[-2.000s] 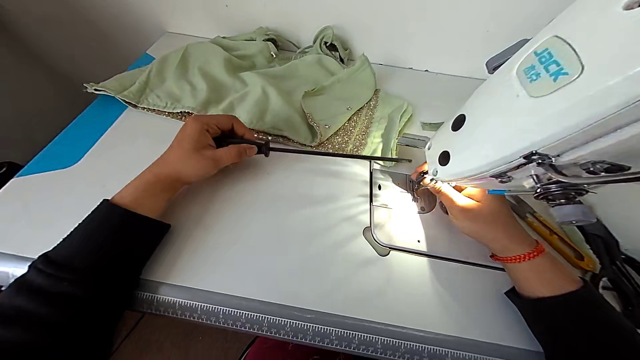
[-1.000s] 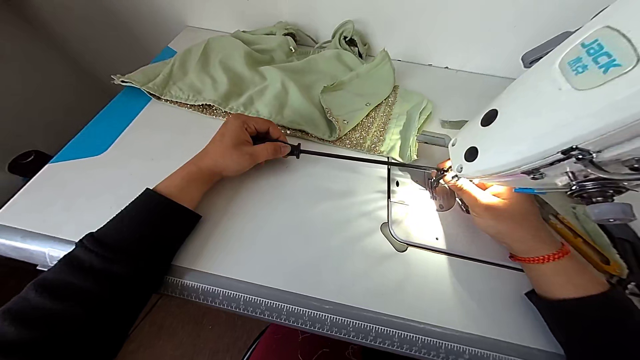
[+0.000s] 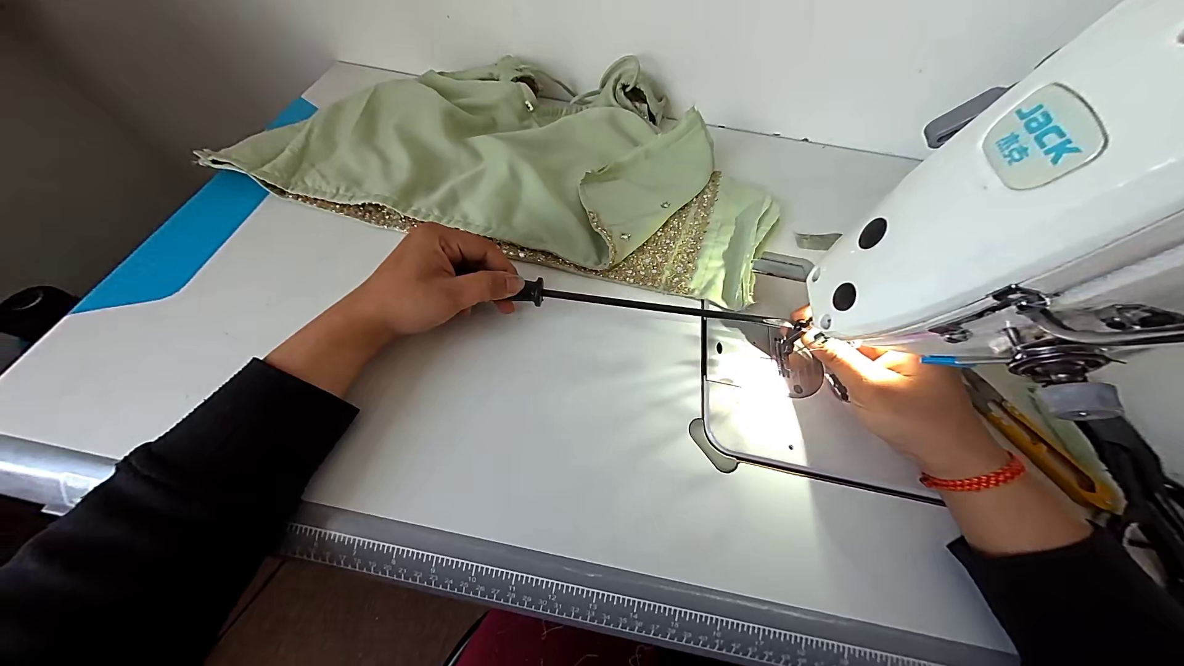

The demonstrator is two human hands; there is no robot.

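My left hand (image 3: 453, 277) is closed around the black handle of a long thin screwdriver (image 3: 638, 303). Its shaft points right, and its tip meets the needle bar area of a white Jack sewing machine (image 3: 962, 213). My right hand (image 3: 888, 393) is at that same spot, fingertips beside the presser foot (image 3: 786, 356); whether they grip a small part cannot be told. The machine's lamp lights the metal needle plate (image 3: 754, 407) below. Behind the screwdriver lies a light green garment (image 3: 481, 157) with a beaded, sequinned band.
A ruler strip (image 3: 518, 587) runs along the table's front edge. Yellow-handled snips or a cutter (image 3: 1054, 453) lie to the right of my right wrist, near black cables or straps. A white wall stands behind the table (image 3: 518, 416).
The screwdriver's tip has moved from left of the needle area, two seconds ago, to against it. My right hand stays by the presser foot. The view has shifted slightly.
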